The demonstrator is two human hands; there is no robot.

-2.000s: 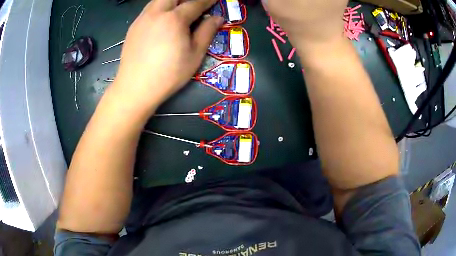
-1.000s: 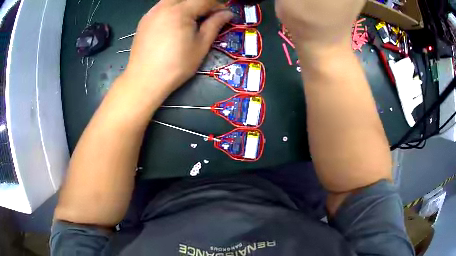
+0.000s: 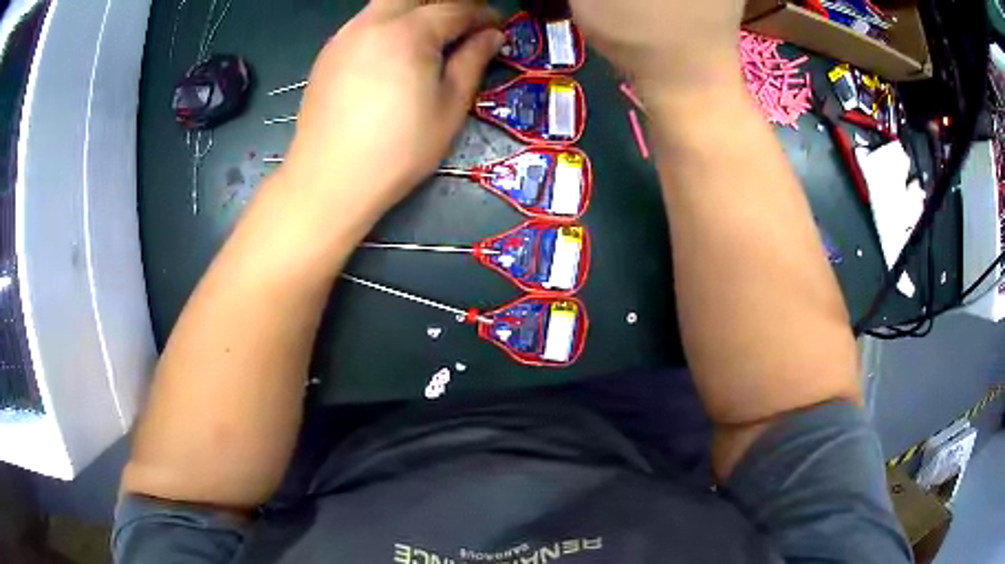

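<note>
Several red teardrop probe thermometer units (image 3: 533, 329) lie in a column on the dark green mat, open side up. Each shows a blue circuit board and a white-grey display module (image 3: 562, 259); thin metal probes (image 3: 410, 292) point left. My left hand (image 3: 402, 94) is at the top units, thumb and fingers near the narrow end of the topmost one (image 3: 542, 42); whether it grips anything is unclear. My right hand (image 3: 661, 33) is cut off by the top edge. Its fingers and anything in them are out of the picture.
A black round object with thin wires (image 3: 212, 91) lies at left beside a large white casing (image 3: 94, 242). Pink sticks (image 3: 777, 79), a cardboard box (image 3: 843, 42), a red-handled tool (image 3: 849, 160), a white flat piece (image 3: 890, 198) and black cables (image 3: 920, 259) are at right. Small white pieces (image 3: 439, 382) lie near the front.
The view has shifted, so more of the top units and the cardboard box show. The yellow tab seen earlier on the second unit from the top is gone. My right hand has moved slightly left.
</note>
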